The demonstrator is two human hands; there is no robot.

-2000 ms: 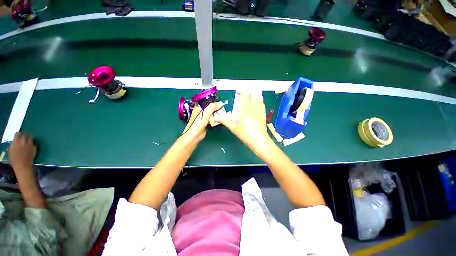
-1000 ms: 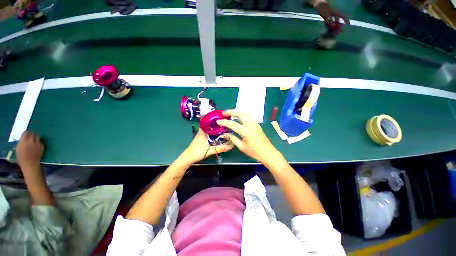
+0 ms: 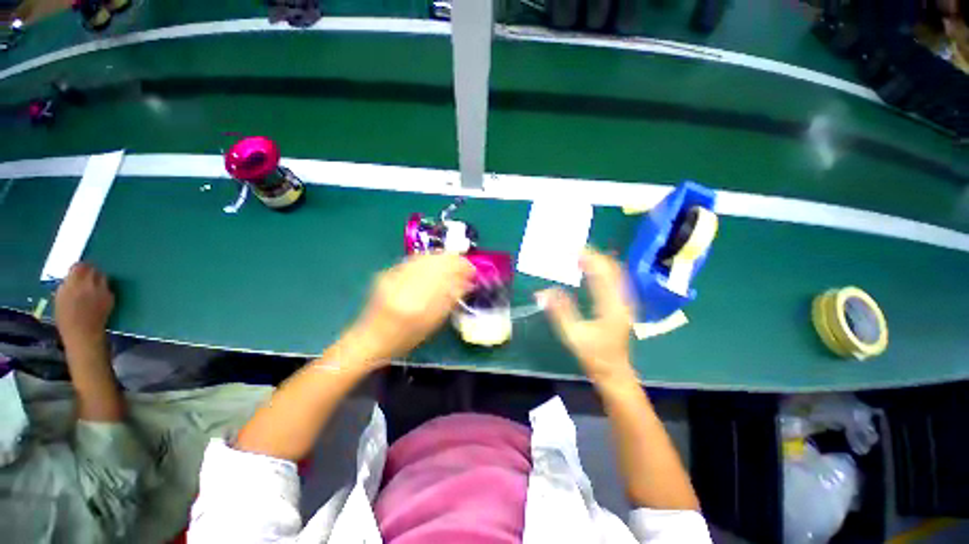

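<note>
A magenta-topped motor unit (image 3: pixel 489 294) is in front of me near the bench edge, blurred, with a cream lower end. My left hand (image 3: pixel 417 302) is at its left side with the fingers on its upper part. My right hand (image 3: pixel 595 320) is to its right, apart from the unit, with thumb and fingers spread. A thin pale strip (image 3: pixel 526 310) stretches between the unit and my right thumb; I cannot tell if the hand grips it. A second unit (image 3: pixel 440 235) lies just behind, with wires and a white part showing.
A blue tape dispenser (image 3: pixel 672 250) and white card (image 3: pixel 556 238) are right of centre. Tape rolls (image 3: pixel 849 323) lie far right. Another magenta unit (image 3: pixel 265 173) is at left, near a long white strip (image 3: pixel 84 216) and a neighbour's hand (image 3: pixel 84 299). A post (image 3: pixel 472 101) rises behind.
The handled unit's magenta top no longer faces up at the camera. My right hand has moved off it to the right. A hand and unit across the line at upper right are gone from view.
</note>
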